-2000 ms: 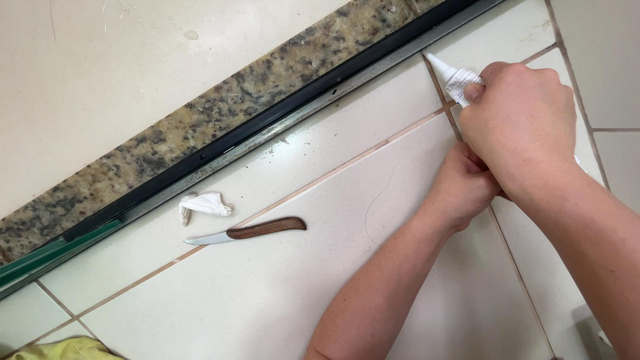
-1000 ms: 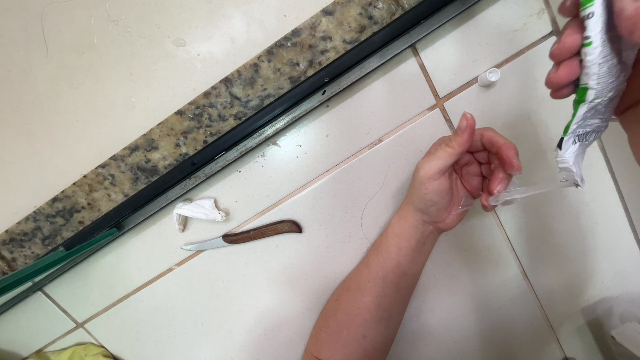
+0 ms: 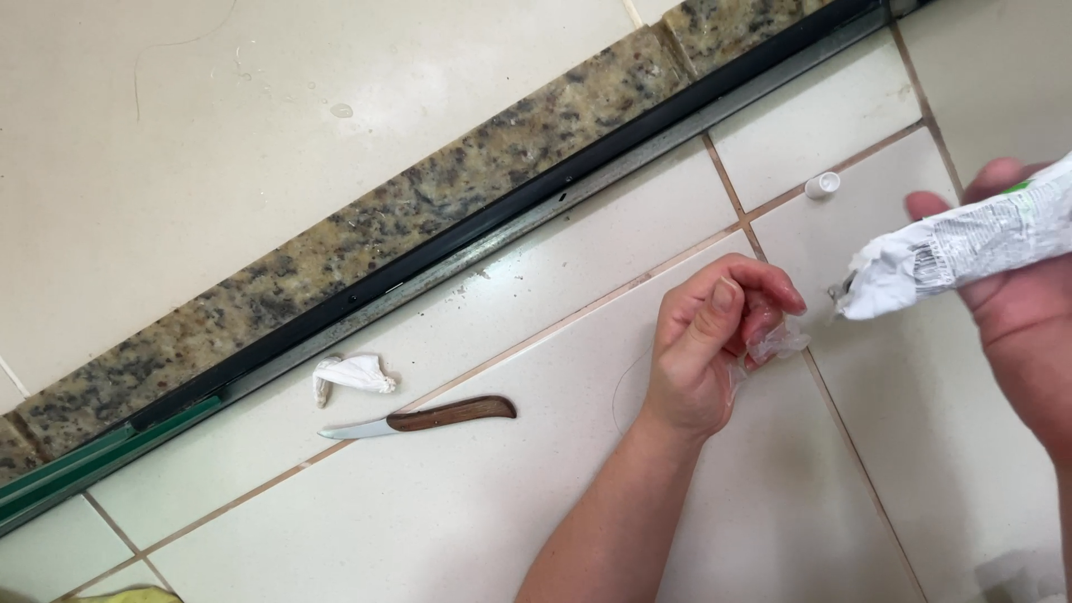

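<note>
My left hand (image 3: 712, 343) is held palm up over the floor tiles, its fingers curled around a blob of clear, sticky sealant (image 3: 779, 339). To its right, my right hand (image 3: 1017, 293) holds a crumpled white tube (image 3: 963, 251) with green marks and print. The tube's torn end points toward my left hand, with a little clear matter on it. A small white plastic cap (image 3: 822, 185) lies on the tiles above and between the hands. Further left are a knife (image 3: 452, 413) with a curved wooden handle and a crumpled white scrap (image 3: 356, 373).
A speckled granite sill (image 3: 469, 193) crosses diagonally, with a black and grey metal track (image 3: 536, 209) along its lower side. Green-edged glass (image 3: 109, 456) stands in the track at the lower left. A yellow-green cloth (image 3: 126, 595) shows at the bottom left corner.
Two seconds ago my hands were together at the tube's nozzle; they are now apart. The stretched clear strand between tube and left hand has parted, and the tube has swung from steep to nearly level.
</note>
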